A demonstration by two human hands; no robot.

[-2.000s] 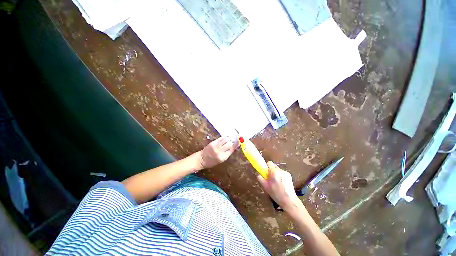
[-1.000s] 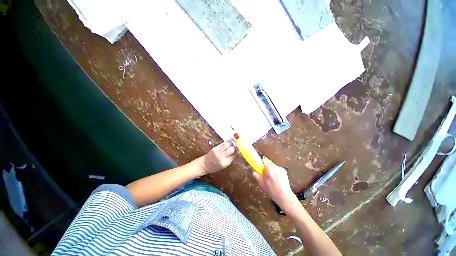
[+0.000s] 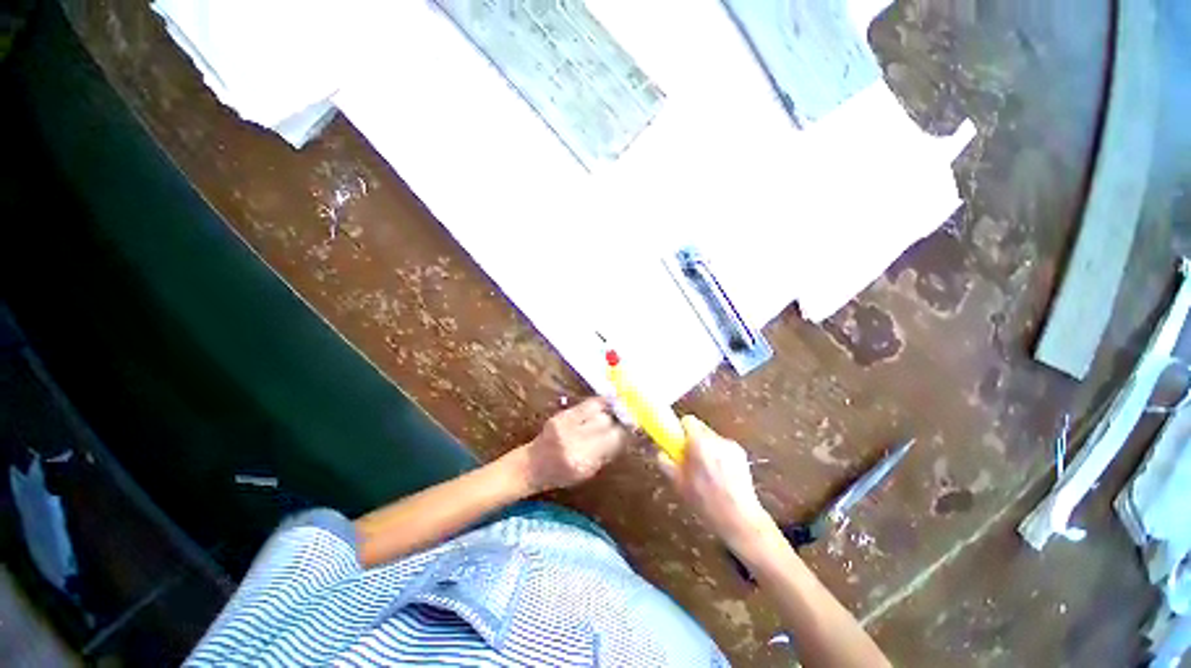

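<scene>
The white fabric stack [image 3: 523, 209] lies on the brown table with its narrow corner pointing at me. My right hand [image 3: 712, 470] holds the yellow-handled knife [image 3: 643, 410]; its red spot and thin tip lie over the stack's near corner. My left hand [image 3: 575, 441] is closed at that corner, just left of the knife, with a small bit of white at its fingertips. A silver clamp with a dark centre [image 3: 720, 311] sits at the stack's right edge. Two flat grey metal bars [image 3: 575, 78] lie on the stack's upper part.
Shears [image 3: 849, 502] lie beside my right forearm, their handles partly hidden. A long bare bar [image 3: 1104, 222] and white offcuts [image 3: 1104, 450] lie at the right. The table's curved edge [image 3: 294, 294] runs down the left, with dark green beyond.
The knife tip has moved slightly left and inward along the stack's near corner. My left hand has shifted a little down, away from the knife's red spot. The stack and bars appear slightly lower in view.
</scene>
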